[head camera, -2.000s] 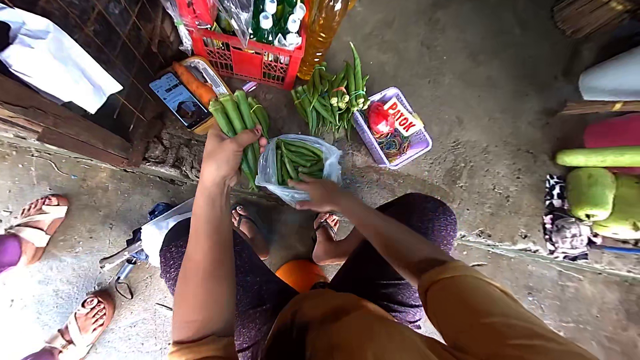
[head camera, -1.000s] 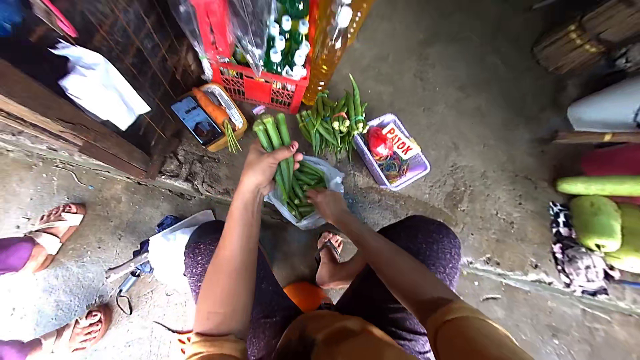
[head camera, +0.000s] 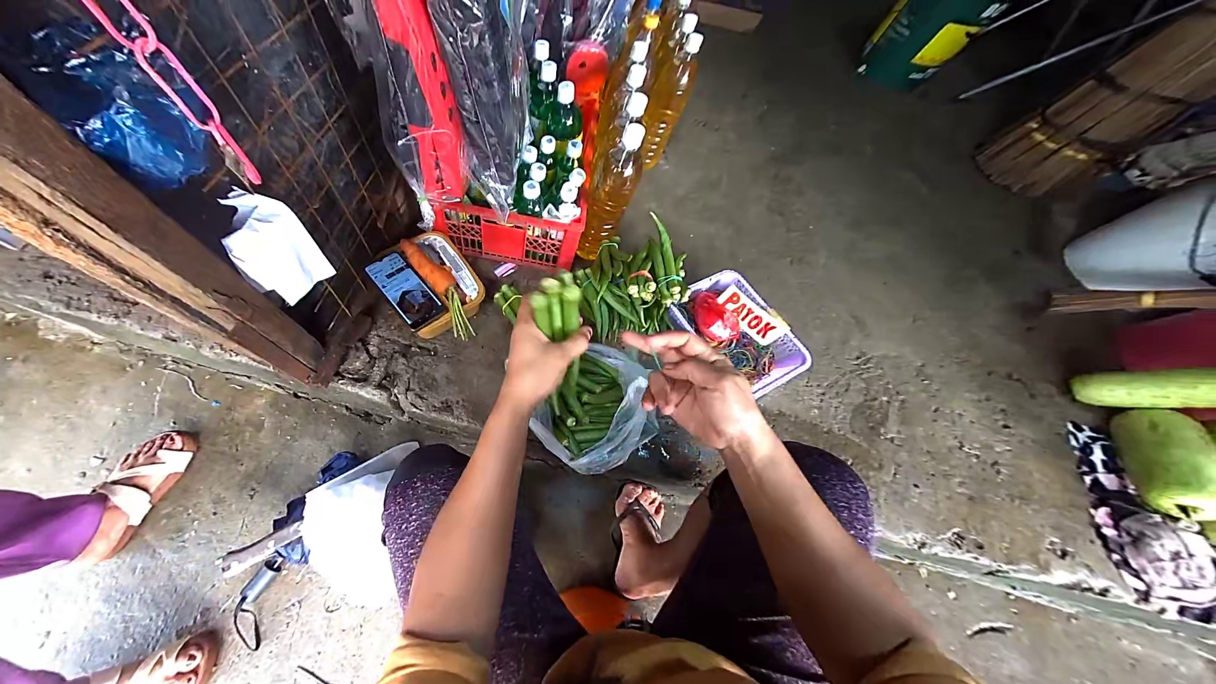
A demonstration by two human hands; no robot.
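My left hand (head camera: 543,361) grips a bunch of okra pods (head camera: 557,309), stem ends up, over a clear plastic bag (head camera: 635,418). Loose okra (head camera: 591,404) fills that bag between my knees. My right hand (head camera: 701,389) is raised just right of the bag, fingers spread, with what looks like a thin green band at the fingertips. Tied okra bundles (head camera: 632,290) lie on the concrete beyond both hands. A purple plastic basket (head camera: 796,356) beside them holds colored rubber bands (head camera: 750,359), a red bundle and a card with writing.
Behind stands a red crate (head camera: 503,237) of green bottles, next to tall bottles of amber liquid (head camera: 617,176). A yellow container (head camera: 465,275) bears a carrot and a phone (head camera: 407,288). Another person's sandaled foot (head camera: 142,480) is at left. Green gourds (head camera: 1154,456) lie at right.
My right hand has come out of the bag of okra and moved to its right, toward the basket. My left hand still holds its bunch of okra. The view has shifted.
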